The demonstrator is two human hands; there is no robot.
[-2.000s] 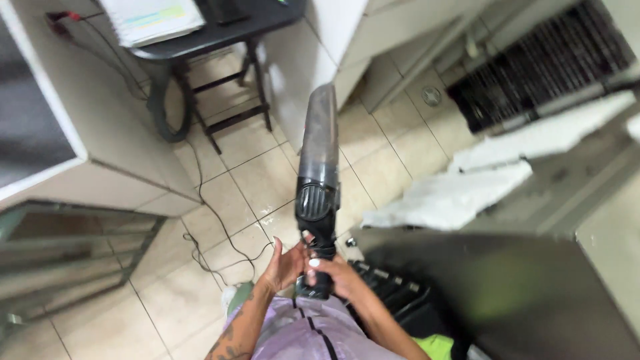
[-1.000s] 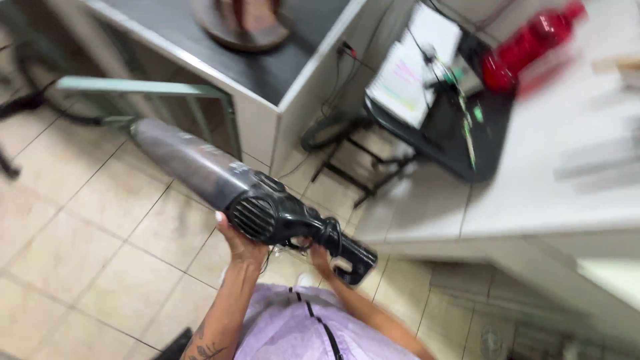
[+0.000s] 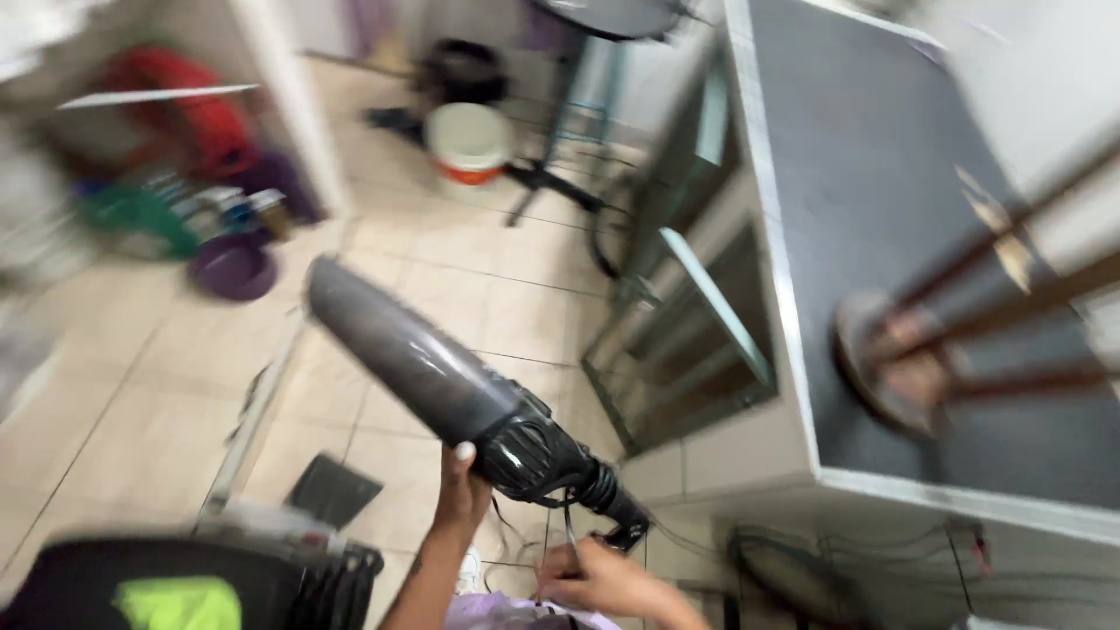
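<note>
A handheld vacuum cleaner [image 3: 420, 354] with a smoky clear canister and black motor body lies diagonally in front of me, its nozzle end toward the upper left. My left hand [image 3: 464, 490] supports it from below where canister and motor meet, thumb against the side. Beside the lower end of the black handle is my right hand [image 3: 582, 573], fingers bent around a thin dark cord or strap at the vacuum; blur hides the exact grip. The handle [image 3: 623, 516] shows above the right hand.
A grey-topped counter [image 3: 875, 175] with a wooden stand [image 3: 901, 367] fills the right side. An open glass door [image 3: 717, 306] juts below it. A white bucket [image 3: 471, 140], purple bowl [image 3: 234, 267] and dustpan-like dark piece [image 3: 334, 492] rest on the floor.
My view has swung far round to the left. The right hand, near the handle a second ago, is now lower beside it with a thin cord; the left hand stays under the vacuum.
</note>
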